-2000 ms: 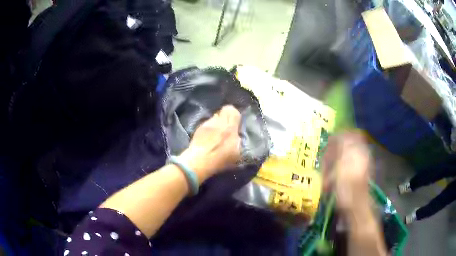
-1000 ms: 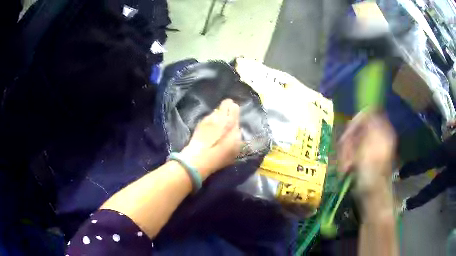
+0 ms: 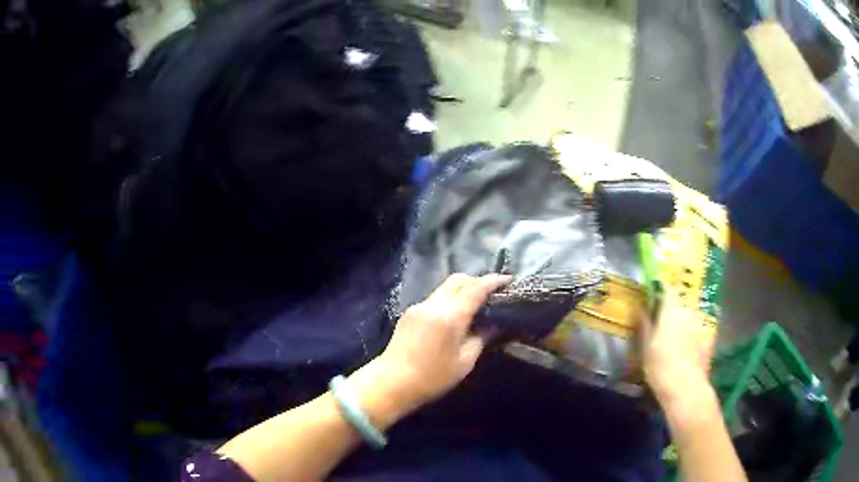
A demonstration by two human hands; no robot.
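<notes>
A dark denim garment [image 3: 509,226] lies with its open end over the left part of the yellow-wrapped stool [image 3: 692,235], its grey inside showing. My left hand [image 3: 438,329] grips the near edge of this opening. My right hand [image 3: 673,344] is closed around the green handle of a mallet; the fingers are slightly blurred. The mallet's black cylindrical head [image 3: 636,206] is at the stool top, just right of the garment's edge. I cannot tell if it touches the stool.
A large heap of dark garments [image 3: 273,122] fills the left, over a blue crate [image 3: 71,348]. A green crate [image 3: 777,344] with dark cloth is at the lower right. Blue boxes [image 3: 768,160] with a cardboard piece stand at the upper right. Navy cloth [image 3: 471,433] covers my lap.
The mallet has come down and left from its raised, blurred position to the stool. My left hand has shifted from inside the opening to its near edge. The view has moved left.
</notes>
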